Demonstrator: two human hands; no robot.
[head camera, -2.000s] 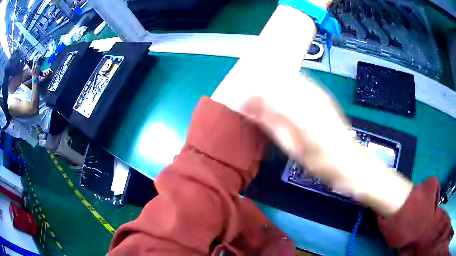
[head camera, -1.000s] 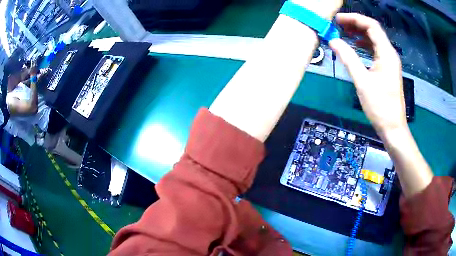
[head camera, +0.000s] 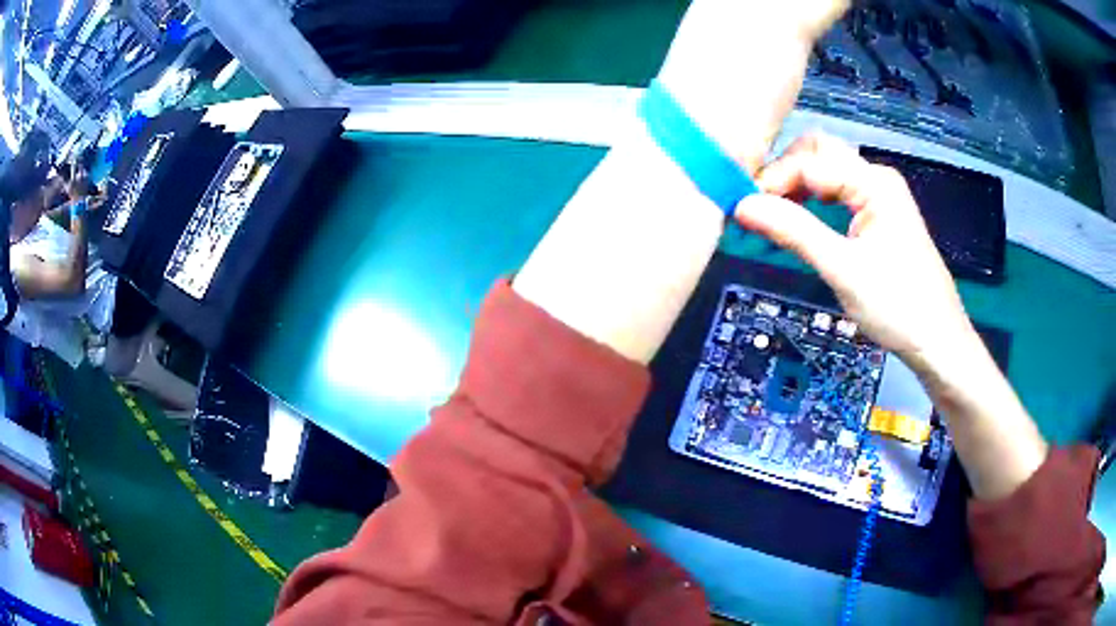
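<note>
My left forearm crosses the view with a blue wrist strap (head camera: 698, 153) around the wrist. My left hand (head camera: 789, 27) is mostly cut off by the top edge, so its fingers cannot be seen. My right hand (head camera: 863, 226) is at the end of the strap, its thumb and fingertips closed on it. Below lies an open laptop chassis (head camera: 796, 410), with a chip-covered board, an orange patch and a silver area at its right end. It rests on a black foam pad (head camera: 661, 471). A coiled blue cord (head camera: 863, 550) hangs over the chassis front.
A black screw tray (head camera: 973, 226) sits behind the chassis, partly hidden by my right hand. A clear blister tray (head camera: 942, 61) with black parts is beyond the white rail (head camera: 490, 113). Another chassis (head camera: 224, 220) lies on a pad at left. A person (head camera: 49, 257) works at far left.
Both hands have come together at the wrist. My right hand has moved left and down to the strap. The left wrist has turned and lowered slightly. The chassis is uncovered compared with two seconds ago.
</note>
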